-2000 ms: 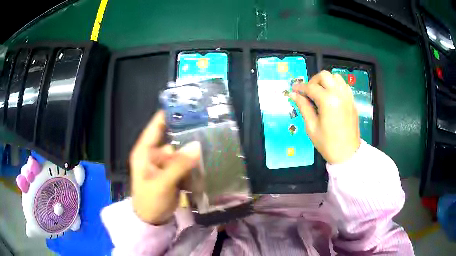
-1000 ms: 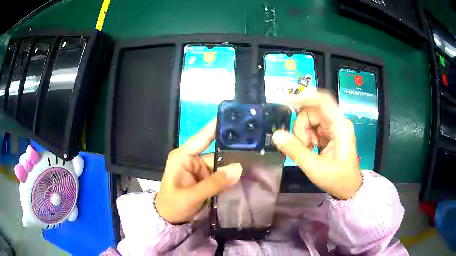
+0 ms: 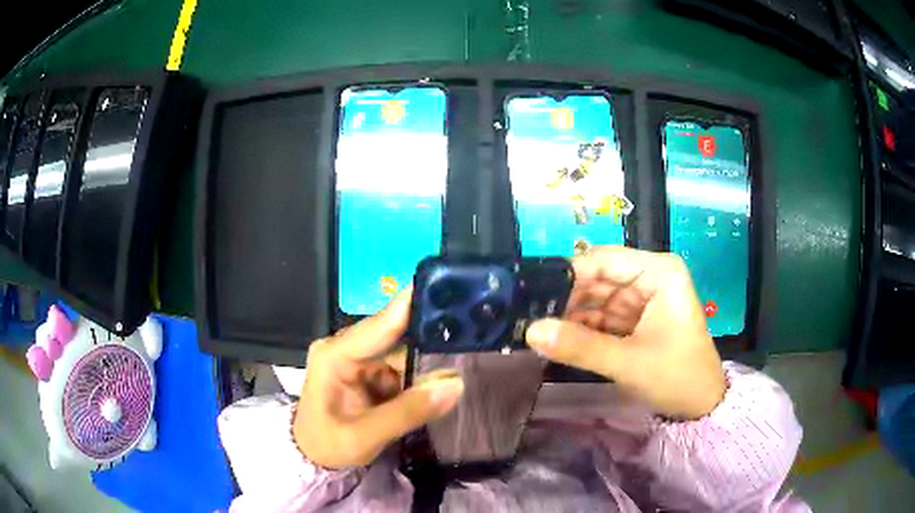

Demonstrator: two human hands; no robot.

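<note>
An open-backed smartphone [image 3: 480, 401] is held upright above the tray's near edge, its rear side towards me. Its dark blue camera module [image 3: 463, 307] is at the upper left, the shiny battery below. My left hand [image 3: 366, 396] grips its left edge, thumb on the back. My right hand [image 3: 642, 336] is at its upper right, thumb on the board area beside the camera, fingers behind the edge. Whether a small card is between them cannot be seen. Several small test cards [image 3: 580, 172] lie on the lit phone [image 3: 532, 225] in the tray behind.
The black phone tray [image 3: 206, 225] also holds a lit phone [image 3: 391, 210] and a teal call-page phone [image 3: 708, 240]. Another tray of dark phones [image 3: 150, 200] stands left, more trays [image 3: 898, 271] right. A cat-shaped fan [image 3: 105, 396] stands lower left on a blue surface.
The held phone has moved right, then slightly down and towards me. My right hand has left the cards on the tray phone and come onto the held phone's upper right.
</note>
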